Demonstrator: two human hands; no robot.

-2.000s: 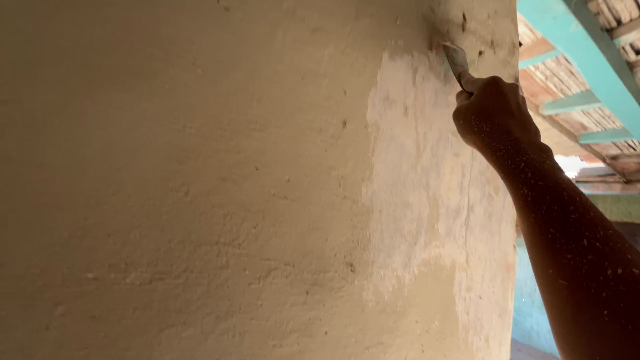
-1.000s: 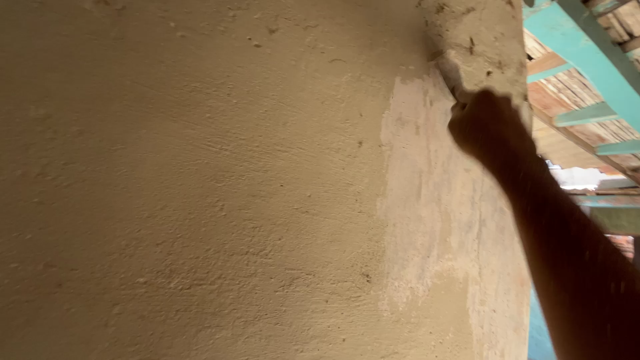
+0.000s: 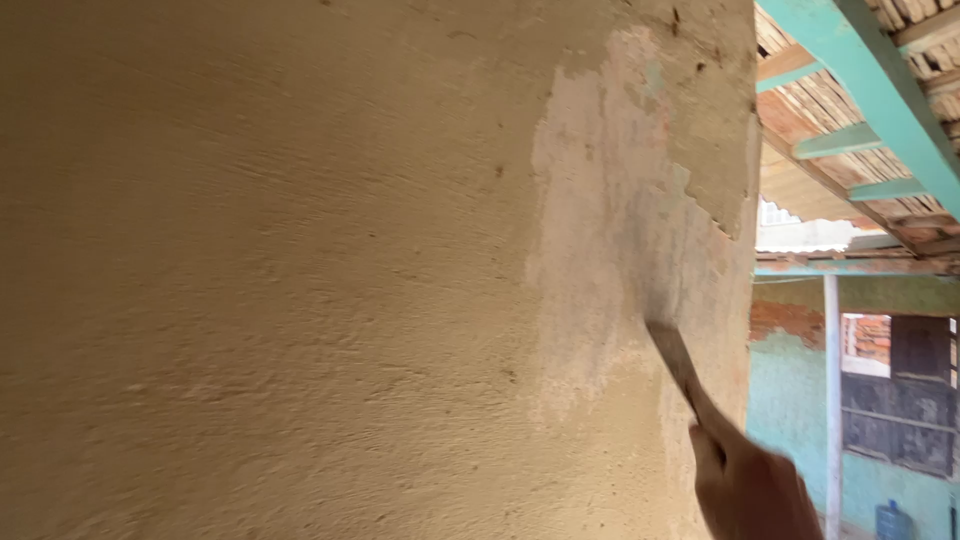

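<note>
My right hand (image 3: 754,487) grips a flat-bladed metal scraper (image 3: 673,356) at the lower right, index finger laid along it. The blade's tip is at the lower part of a pale scraped patch (image 3: 581,195) on the tan painted wall (image 3: 300,262). Bits of greenish older paint (image 3: 679,180) show within the patch. A ragged edge of tan paint (image 3: 709,150) stands between the patch and the wall's corner. The hand is slightly blurred. My left hand is out of the frame.
The wall ends at a vertical corner (image 3: 752,150) on the right. Beyond it are turquoise roof beams (image 3: 862,67), a white post (image 3: 832,405), a turquoise wall (image 3: 787,390) with dark shutters (image 3: 900,412), and a blue water jug (image 3: 892,520).
My right hand with the scraper has moved down from the top of the patch to its lower part. The patch now reaches higher, where tan paint and the blade were before.
</note>
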